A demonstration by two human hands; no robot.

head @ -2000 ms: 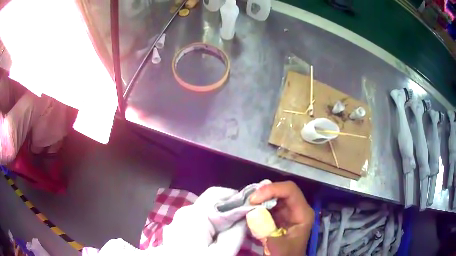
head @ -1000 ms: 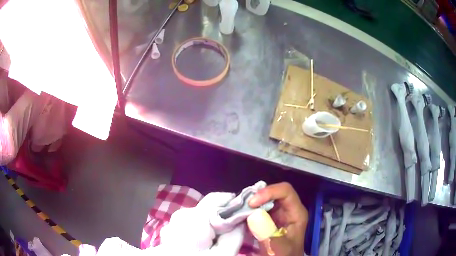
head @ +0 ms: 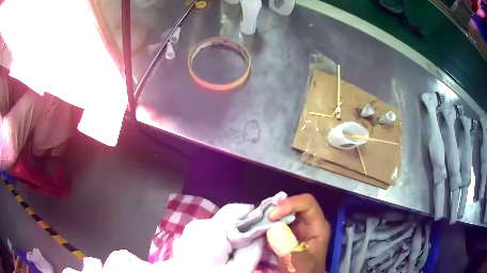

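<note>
A pale grey hollow foot part (head: 255,221) is held above the lap at the bottom centre, its open side up. My left hand (head: 205,234), in a white glove, is closed around its left side; glare washes out much of the glove. My bare right hand (head: 307,226) grips the part's upper right end with thumb and index finger. A pale yellow finger wrap (head: 281,239) covers one digit of the right hand. The fingertips under the part are hidden.
On the metal bench (head: 277,64) lie a tape ring (head: 195,74), a cardboard pad (head: 320,152) with a white cup (head: 336,139) and sticks, and grey legs (head: 433,144) at right. A blue crate (head: 336,240) of grey limbs stands below the bench edge.
The view has shifted slightly, so the bench items sit a little differently in the picture. Both hands keep their hold on the foot part, with hardly any movement.
</note>
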